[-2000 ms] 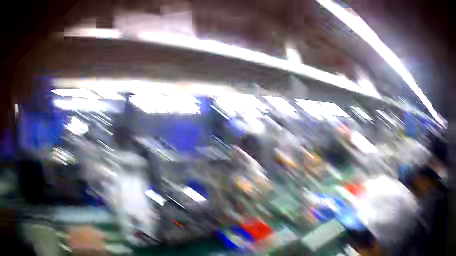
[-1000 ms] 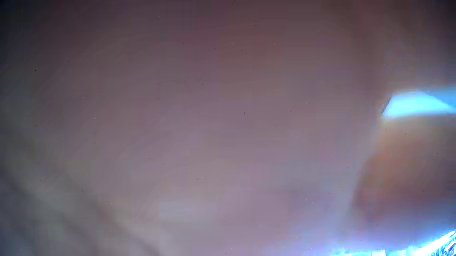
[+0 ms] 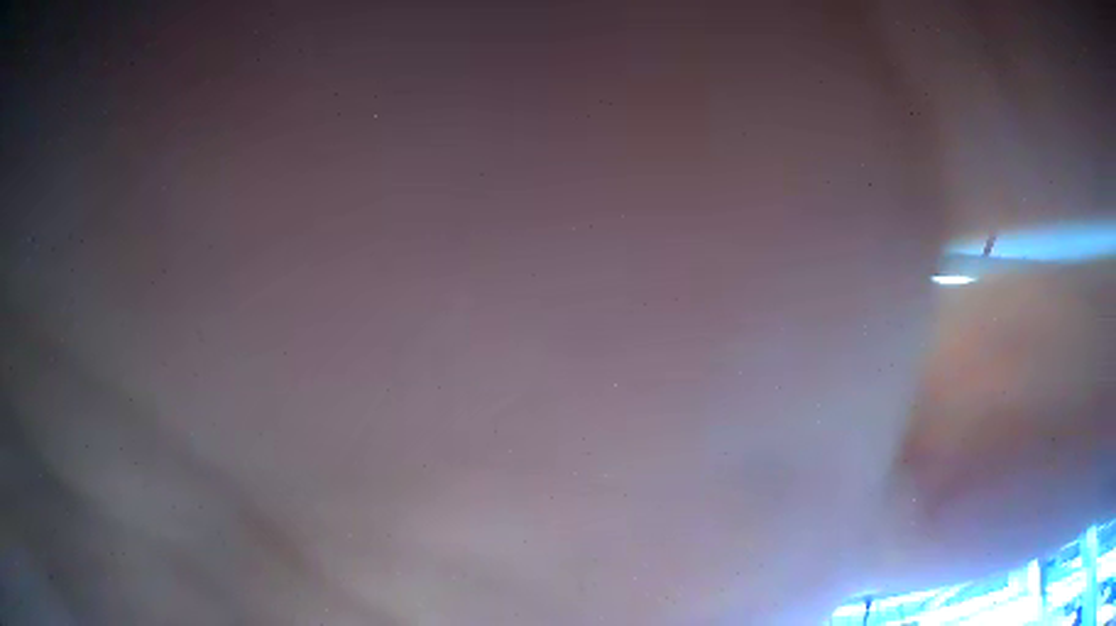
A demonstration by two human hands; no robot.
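A large, blurred, pinkish-brown surface [image 3: 490, 318] is very close to the lens and covers most of the view. It may be a hand, but I cannot tell which hand or whose. A blurred orange-brown shape [image 3: 1010, 367] lies at the right edge. Neither my left hand nor my right hand can be made out for certain. No tool or work piece can be seen.
A pale blue-white gap [image 3: 1052, 242] shows at the right, with a small bright spot [image 3: 953, 280] by its left end. Bright, white-blue structure with upright bars [image 3: 1040, 587] shows at the bottom right corner. Everything else is hidden.
Two seconds ago a motion-blurred factory hall was in view; a close surface now covers most of it. Since one second ago, the gap at right has narrowed and the bright corner has changed slightly.
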